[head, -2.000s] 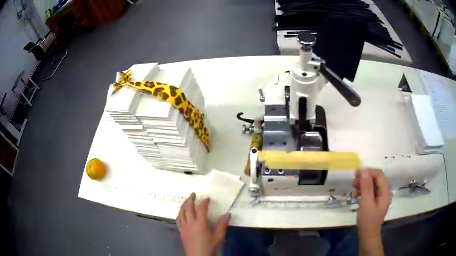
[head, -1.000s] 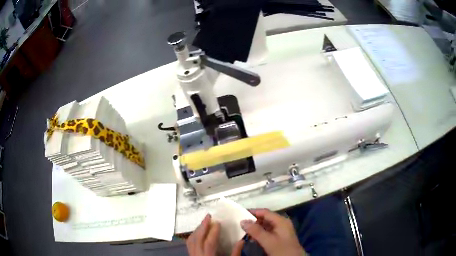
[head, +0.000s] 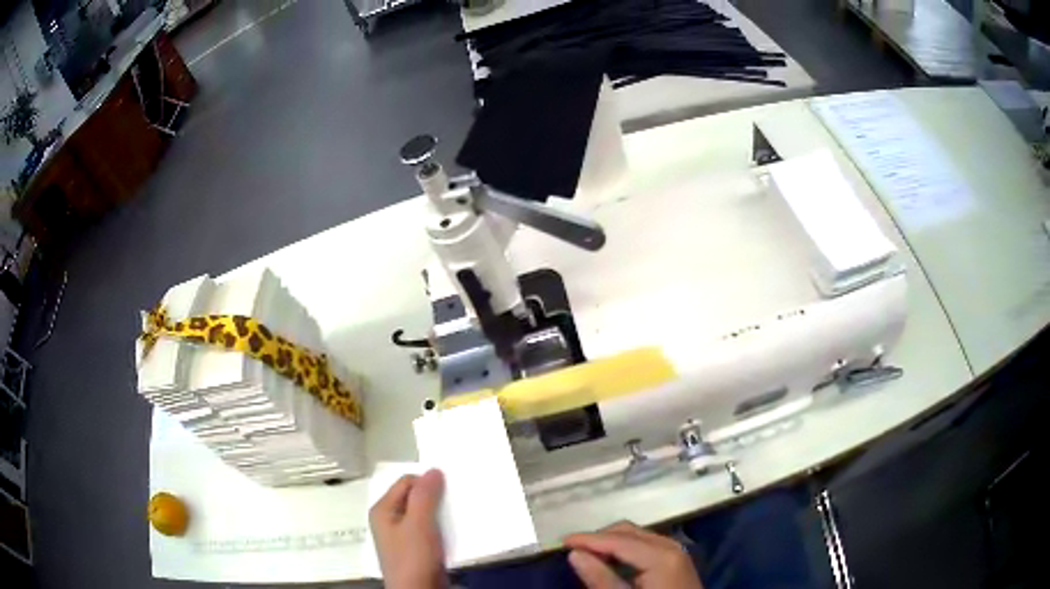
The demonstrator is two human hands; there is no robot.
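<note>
My left hand holds a white rectangular panel by its left side, thumb on top. The panel's top edge lies at the left working end of the skiving machine, touching or overlapping the left part of the yellow strip. My right hand is just right of the panel's lower corner, fingers bent; whether it holds anything small is unclear. The presser foot assembly stands above the dark feed area, behind the panel. Another white panel lies partly hidden behind my left hand.
A tall stack of panels with a spotted band stands left. An orange ball or fruit is at the left corner. A low panel pile sits right. The lever juts right; a black sheet hangs behind.
The panel, first held low between both hands, has moved up to the machine's left end in my left hand. My right hand has let go of it. The camera view has shifted.
</note>
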